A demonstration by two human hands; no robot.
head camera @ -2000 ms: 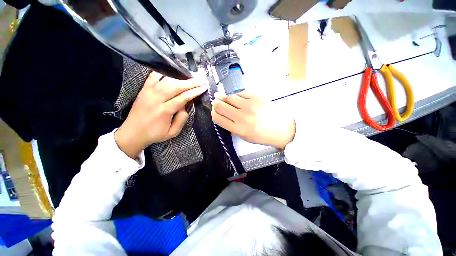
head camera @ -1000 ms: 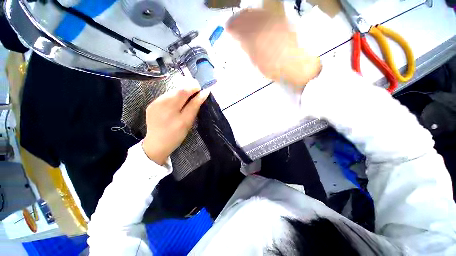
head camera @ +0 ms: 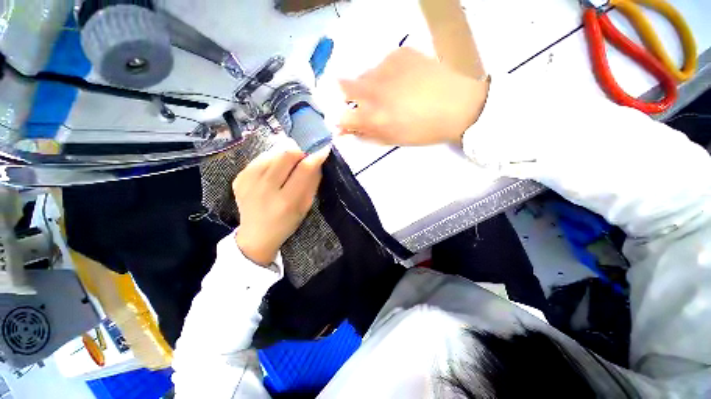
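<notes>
My left hand [head camera: 273,199] lies on the tweed panel [head camera: 313,245] and black jacket cloth [head camera: 156,234], its fingertips closed at the cloth edge beside the grey-blue cylinder [head camera: 310,128]. The black zipper tape [head camera: 362,206] runs from there down to the table's front edge. The presser foot area [head camera: 248,117] is just above the fingertips; the needle is hard to make out. My right hand [head camera: 417,97] is off the cloth, over the white table right of the cylinder. A tiny dark spot shows at its fingertips; whether it holds something is unclear.
The machine head's shiny curved edge [head camera: 101,175] covers the upper left. Scissors with red and yellow handles [head camera: 624,66] lie at upper right. A ruler strip [head camera: 475,210] edges the table [head camera: 405,183]. A blue crate [head camera: 312,358] is below. Pale threads [head camera: 204,214] hang at the tweed.
My right hand left the cloth beside my left hand, moved up and right, and has since come down nearer the cylinder. My left hand stays on the cloth. The view has shifted and turned.
</notes>
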